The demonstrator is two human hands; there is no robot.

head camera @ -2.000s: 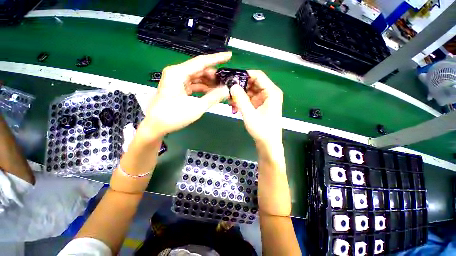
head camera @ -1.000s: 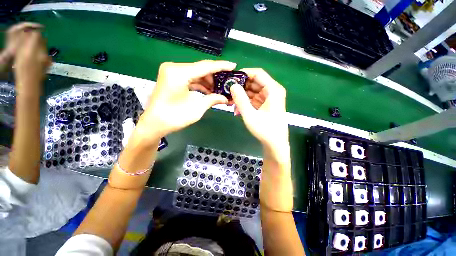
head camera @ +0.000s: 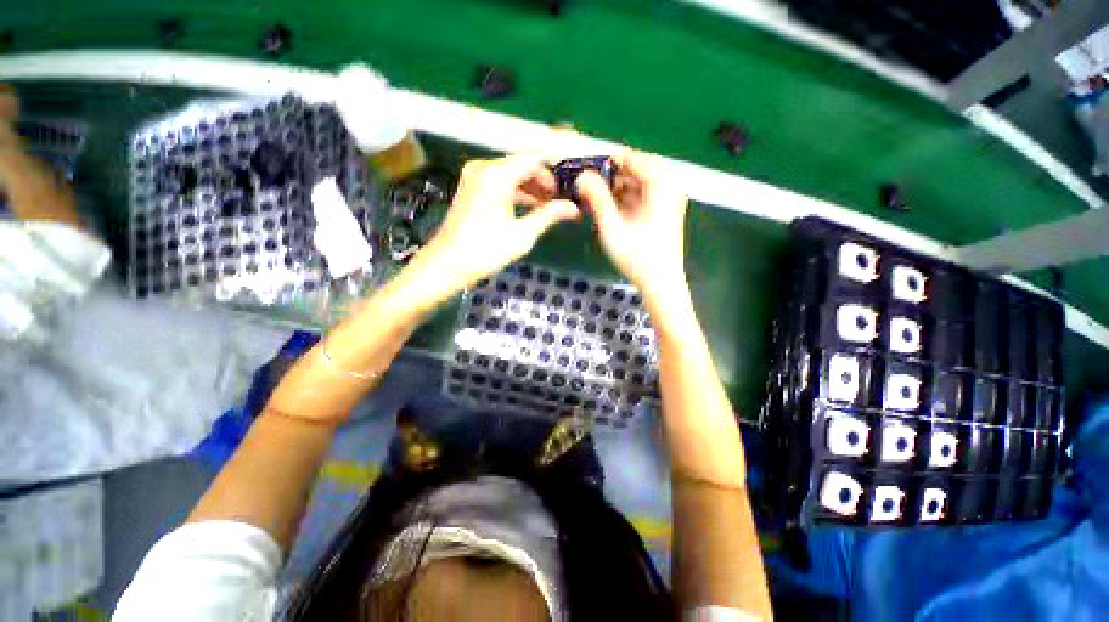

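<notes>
My left hand (head camera: 505, 213) and my right hand (head camera: 639, 213) together hold one small black housing (head camera: 581, 177) by its two sides, above the bench's far edge. My thumbs are on its near side, and the view is slightly blurred. A clear blister tray of dark discs (head camera: 553, 340) lies in front of me, below my hands. A second clear tray of discs (head camera: 183, 249) lies to the left, with several black housings (head camera: 272, 160) on top. A white wipe (head camera: 339, 228) lies at that tray's right side.
A black compartment tray (head camera: 973, 401) at right holds white square pieces (head camera: 848, 435). A white-topped container (head camera: 371, 109) stands by a yellow-brown block (head camera: 400, 157). The green conveyor (head camera: 632, 79) carries scattered black housings. A co-worker's arm (head camera: 37, 182) is at the left edge.
The view has tilted down, so the bench things sit higher and the container and block show. The housing stays in both hands, now tipped to a narrower face. The co-worker's hands have lowered.
</notes>
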